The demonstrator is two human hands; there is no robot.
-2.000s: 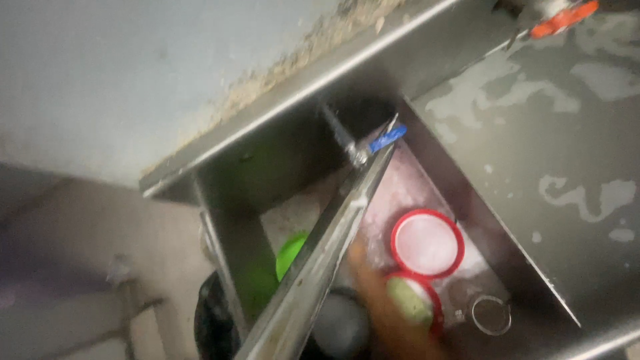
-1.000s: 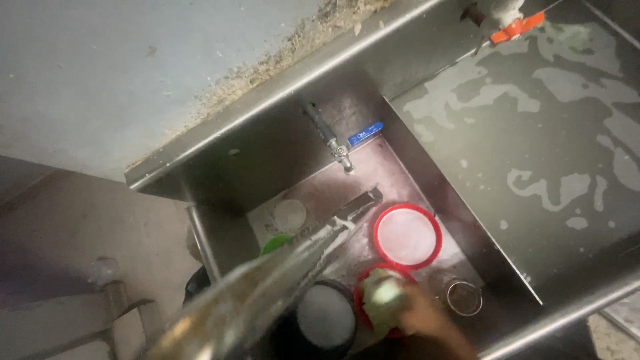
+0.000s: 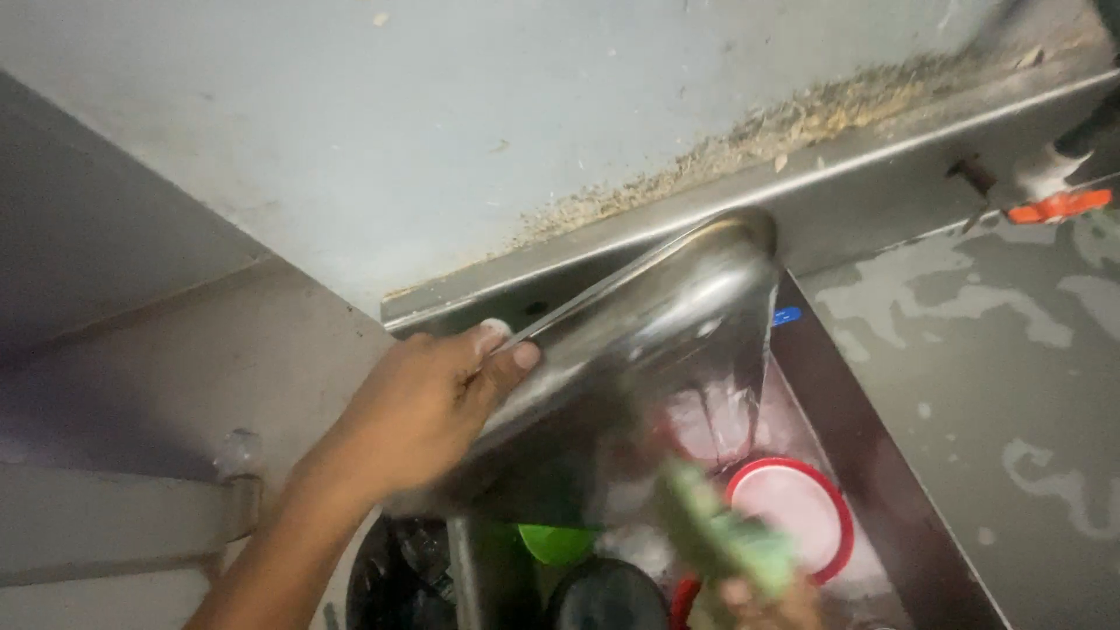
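Note:
My left hand grips the edge of a shiny metal tray or pan, thumb on the near face, and holds it tilted over the sink basin. Below it, at the bottom of the view, my right hand is blurred and closed on a green scouring pad or sponge. Just right of the sponge, a round container with a red rim holds pale, cloudy liquid. A second red rim is partly hidden behind the sponge and hand. The metal piece hides much of the basin.
A bright green item and a dark round container sit low in the basin. A blue tap handle shows beyond the metal piece. The right basin holds cloudy water under an orange valve handle. The stained wall rises behind.
The metal piece has turned, so its broad face now shows. My right hand, earlier down at the red-rimmed container with the sponge, has come up beside the metal piece. My left hand has come into view.

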